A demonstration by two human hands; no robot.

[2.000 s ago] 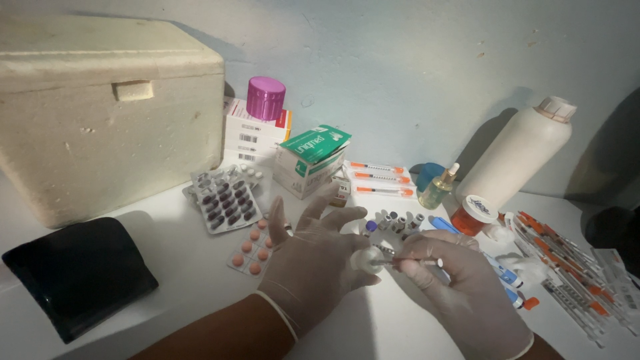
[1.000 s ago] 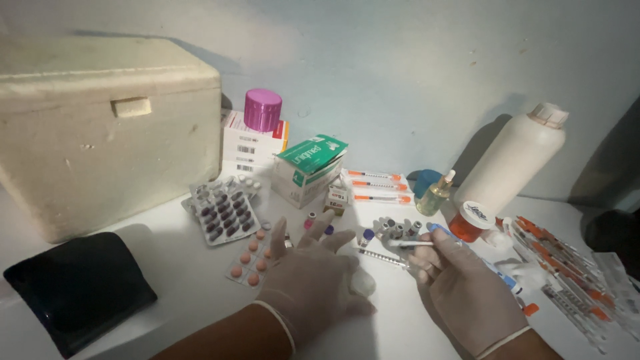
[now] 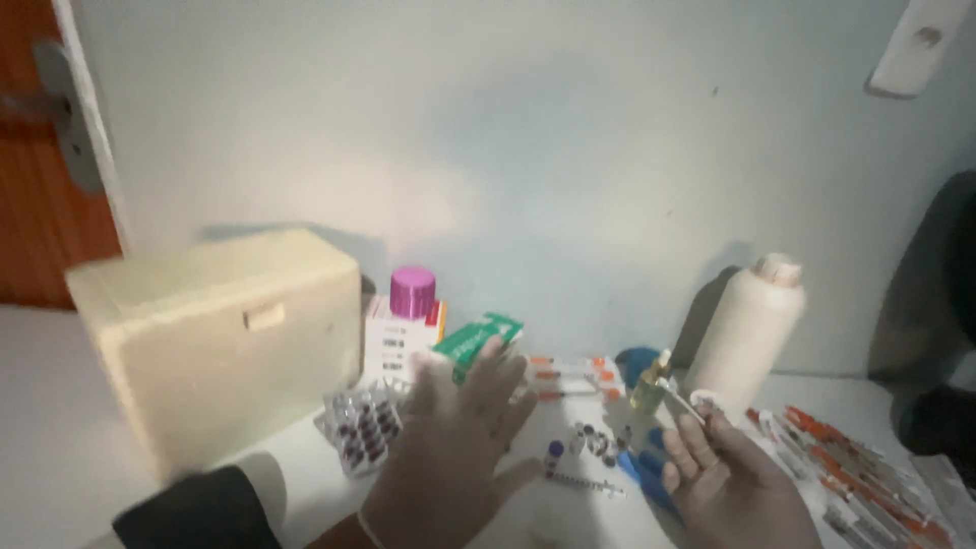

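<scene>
Both hands wear translucent gloves. My left hand [image 3: 457,435] is raised, blurred, fingers spread and nothing seen in it, in front of a green and white box [image 3: 476,339]. Between thumb and fingers of my right hand [image 3: 724,465] is a thin white stick [image 3: 682,400], its kind unclear. That hand is near a glass dropper bottle [image 3: 646,385] and a large white bottle [image 3: 751,328]. Between the hands lie a small syringe [image 3: 583,482], a purple-capped vial [image 3: 554,451], several small vials [image 3: 598,441] and blue pen-like items [image 3: 648,476].
A foam cooler box [image 3: 229,358] stands left, with a black item [image 3: 198,515] before it. Blister packs [image 3: 366,435] and a white carton [image 3: 400,339] under a purple cap [image 3: 412,292] are beside it. Packaged syringes lie behind [image 3: 576,377] and at right [image 3: 862,465]. The wall rises behind.
The view has tilted up, now showing a door and wall switch. Two seconds ago my hands were close together over the table; now they are well apart, the right still holding a thin white item.
</scene>
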